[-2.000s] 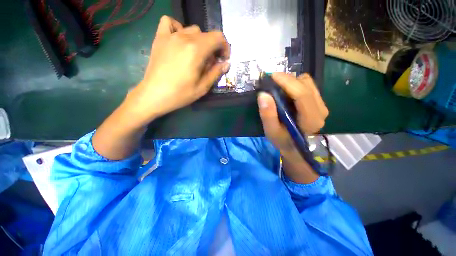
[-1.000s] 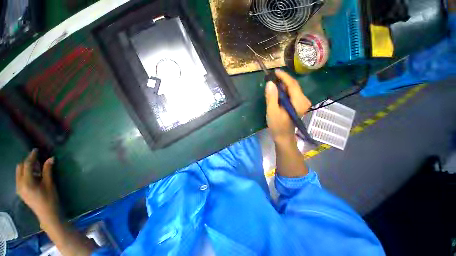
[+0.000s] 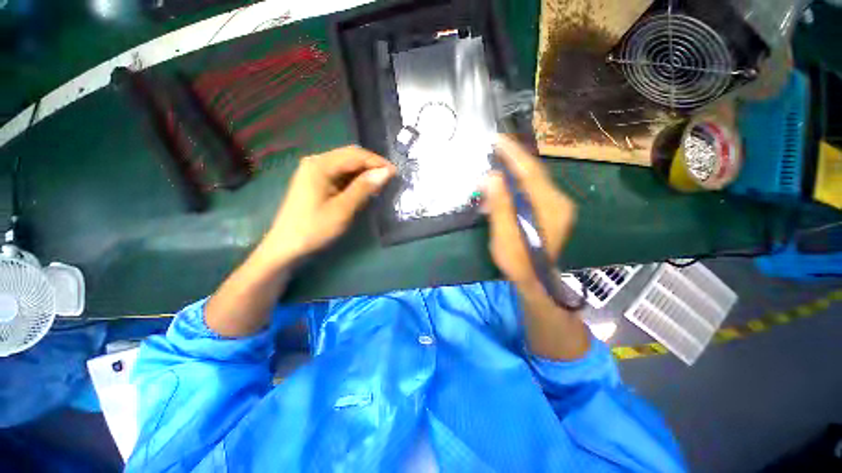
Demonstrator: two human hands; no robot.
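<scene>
The open tablet (image 3: 448,83) with a bright silver plate lies in a thick black fixture (image 3: 362,55). A small dark and white square component (image 3: 404,139) with a thin looped lead lies on the plate. My left hand (image 3: 328,196) is at the fixture's left near edge, thumb and forefinger pinched together; whether something tiny is between them cannot be told. My right hand (image 3: 535,222), blurred, holds the dark blue soldering iron (image 3: 528,220) over the tablet's right near side. The iron's tip is not clear.
Two long black bars (image 3: 208,134) with fanned red wires (image 3: 277,88) lie left. A white desk fan (image 3: 23,300) is far left. A stained brown board (image 3: 582,102), a round grille fan (image 3: 674,57), a solder reel (image 3: 706,155) and a blue block (image 3: 771,134) stand right.
My left hand has moved from the black bars to the tablet's left near edge. My right hand has moved the iron from beside the stained board to over the tablet. The view has shifted.
</scene>
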